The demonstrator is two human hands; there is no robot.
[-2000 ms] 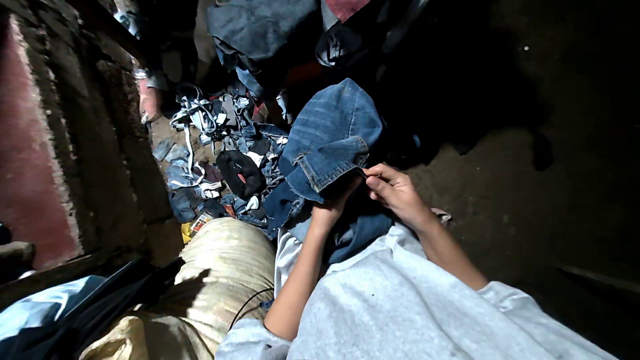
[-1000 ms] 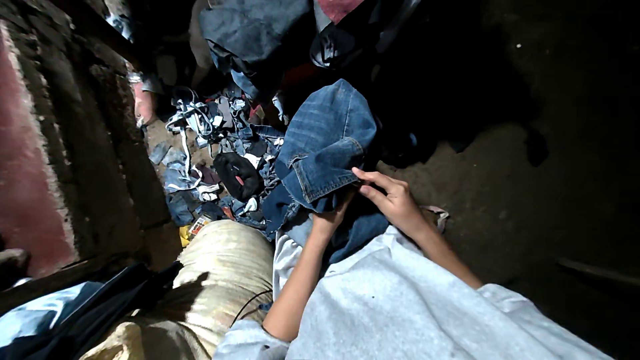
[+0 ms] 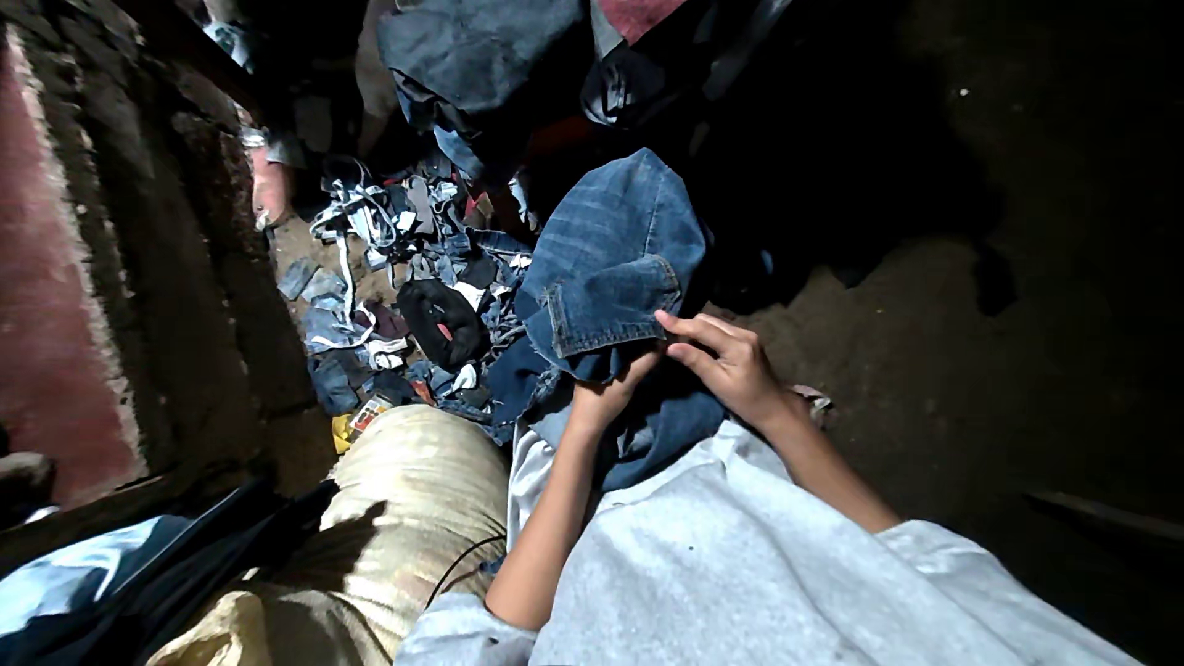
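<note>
A blue denim garment piece with a stitched waistband or pocket edge is held up in front of my lap. My left hand is beneath the denim, its fingers hidden under the cloth, and supports it from below. At the stitched edge's right corner, my right hand has its thumb and index finger close to the cloth; whether they pinch anything there is too small to tell. More dark blue denim lies over my lap under both wrists.
Denim scraps and white strips cover the ground at left, with a black cloth ring among them. A stuffed pale sack stands beside my left arm. Dark garments are piled ahead. A person's foot is at upper left.
The right hand's fingers have spread apart a little at the edge of the denim. My left hand stays beneath the cloth.
</note>
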